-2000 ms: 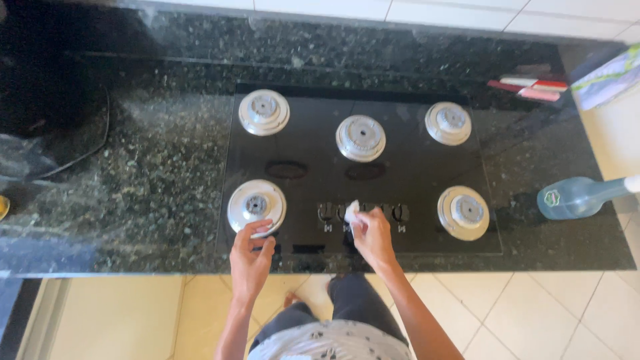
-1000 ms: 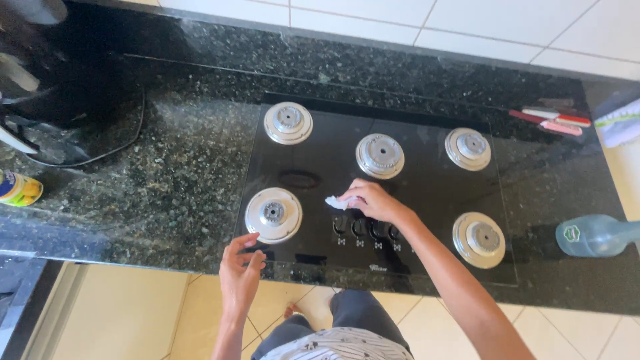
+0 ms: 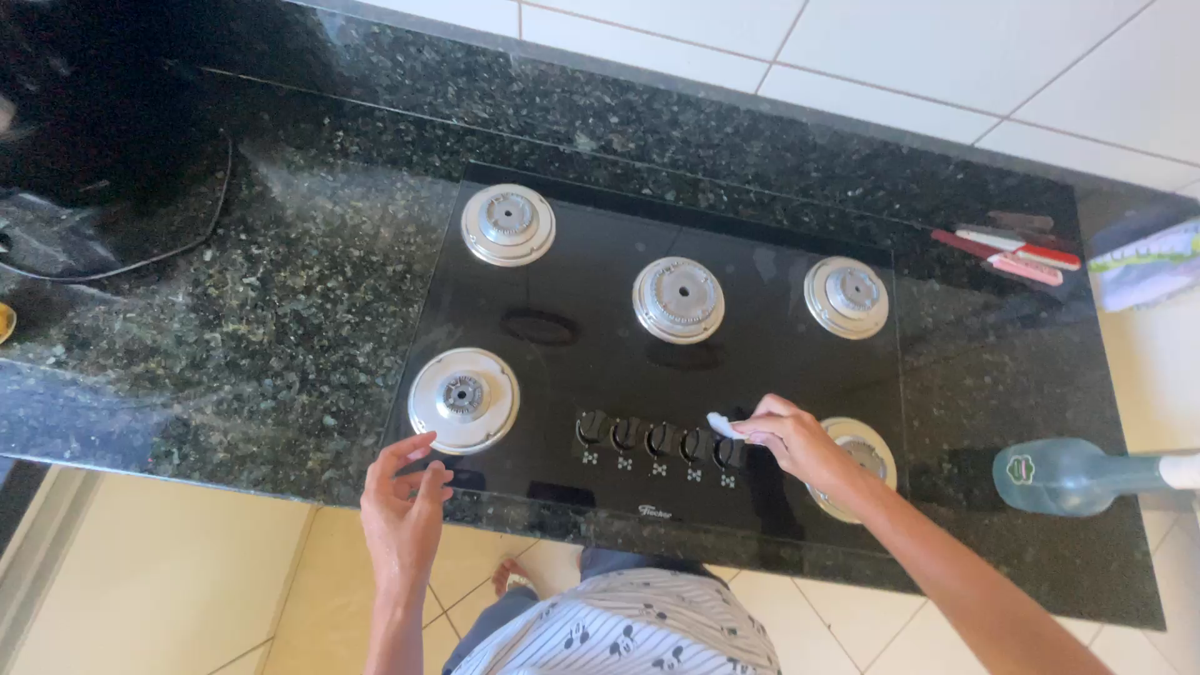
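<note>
A black glass gas cooktop [image 3: 600, 375] with several silver burners lies set in a dark granite counter. My right hand [image 3: 787, 436] pinches a small white cloth or wipe [image 3: 724, 426] just above the right end of the row of black control knobs [image 3: 657, 439]. Behind that hand, the front right burner [image 3: 858, 450] is partly covered by my wrist. With fingers loosely curled and nothing in it, my left hand [image 3: 405, 497] is at the cooktop's front left edge, its fingertips close to the front left burner [image 3: 463, 400].
Knives with red and pink handles [image 3: 1027, 258] lie on the granite at the back right. A bluish bottle with a white neck [image 3: 1069, 476] is at the right edge. On the left are a black cable [image 3: 211, 220] and a dark object. White tiled wall [image 3: 891, 56] runs behind.
My right hand with the white cloth has moved from the left part of the knob row to its right end. My left hand stays near the front left burner. The view has shifted.
</note>
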